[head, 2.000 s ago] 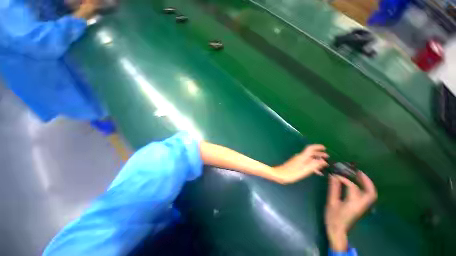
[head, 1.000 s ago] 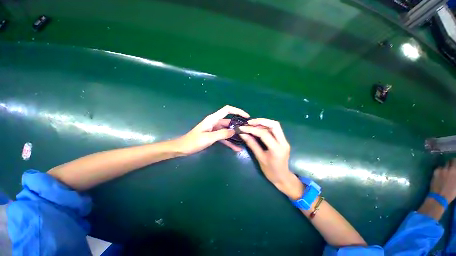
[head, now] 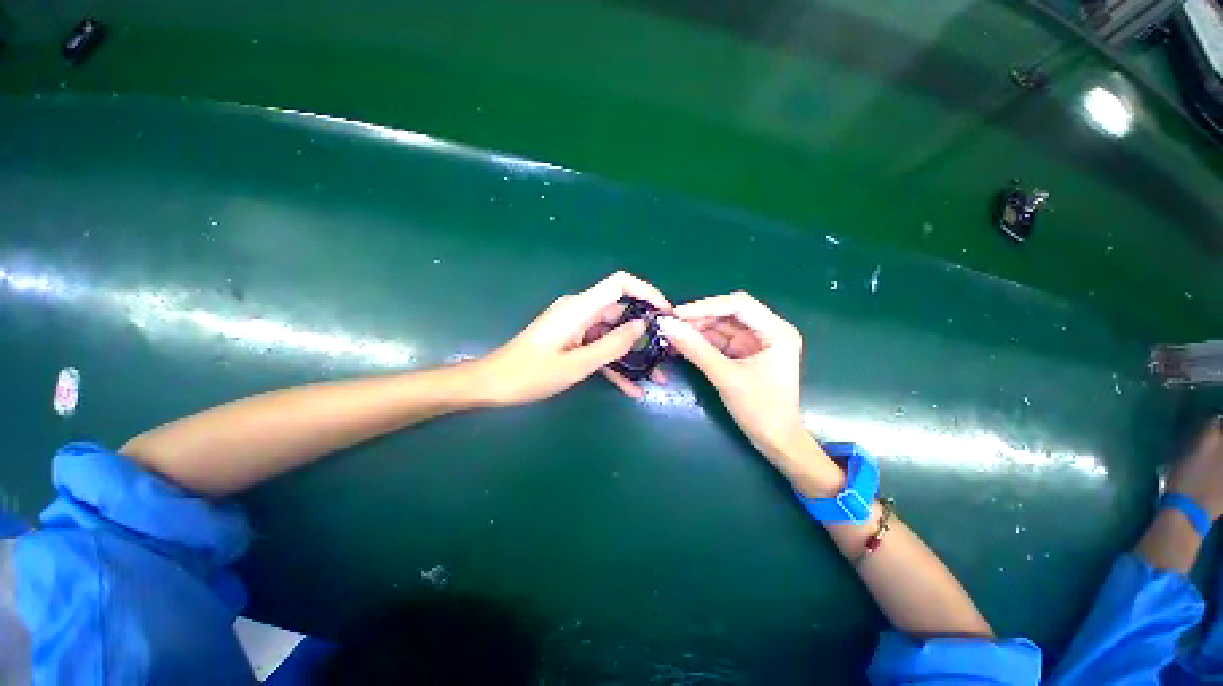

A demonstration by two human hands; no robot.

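Observation:
A small black device unit [head: 638,338] is held above the glossy green worktop [head: 563,536], near the middle of the head view. My left hand [head: 570,346] grips it from the left, with fingers behind and below it and the thumb on its face. My right hand [head: 744,359] has thumb and index finger pinched at the unit's right upper edge, by a small pale spot; the other fingers are curled. Whether a separate small part is between those fingertips cannot be told. A blue wrist band [head: 848,485] and a thin bracelet [head: 877,531] are on my right wrist.
The green conveyor belt [head: 604,94] runs beyond the worktop. It carries a black unit [head: 83,40] at far left and another with parts standing up [head: 1019,212] at right. A pale scrap [head: 67,391] lies at left. A neighbour's forearm with blue band [head: 1180,512] is at right.
The view has turned from the blurred slanted scene to face the bench. Since one second ago, my right fingers have shifted from covering the unit to its right edge, and more of its face shows.

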